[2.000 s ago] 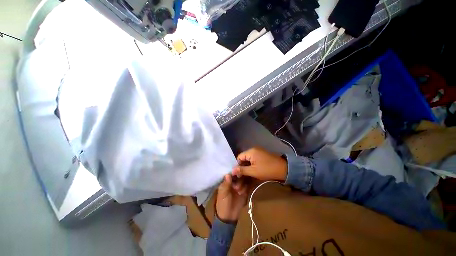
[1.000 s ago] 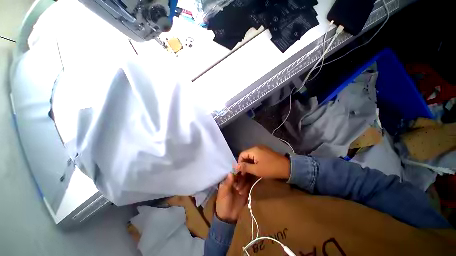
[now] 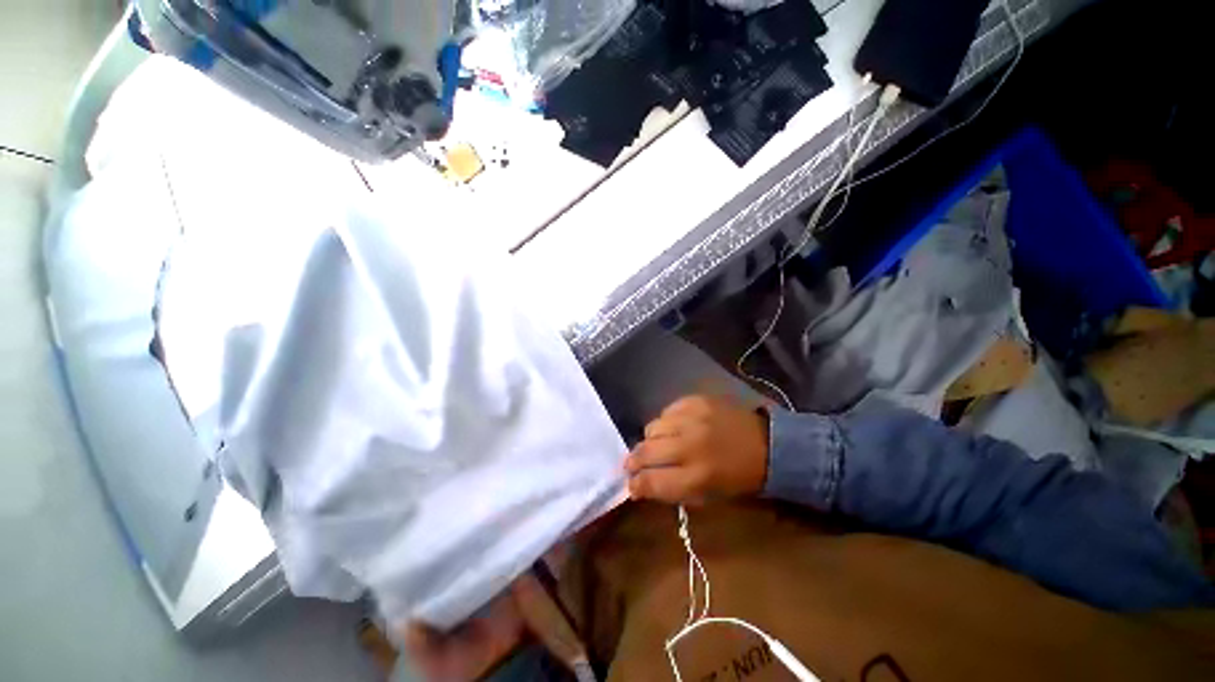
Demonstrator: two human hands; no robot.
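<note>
A large pale cloth garment piece [image 3: 413,400] hangs in folds from the white machine table over its front edge towards my lap. My right hand [image 3: 700,450] pinches its near right corner. My left hand [image 3: 466,642] is blurred and low in the picture, at the cloth's lower edge; its fingers grip that edge, partly hidden by the cloth. The edge runs fairly straight between the two hands. The sewing machine head [image 3: 333,67] is at the top left, away from both hands.
Black pieces [image 3: 753,80], a clear plastic bag [image 3: 566,33] and a black phone [image 3: 922,47] with a white cable lie on the table. A blue bin [image 3: 1086,227] with grey cloth [image 3: 933,300] stands right. A white earphone cord [image 3: 693,573] hangs over the brown apron.
My left hand has moved away from my right hand, down and left along the cloth edge, which is now stretched between them. My right hand still holds the corner, its fingers more closed.
</note>
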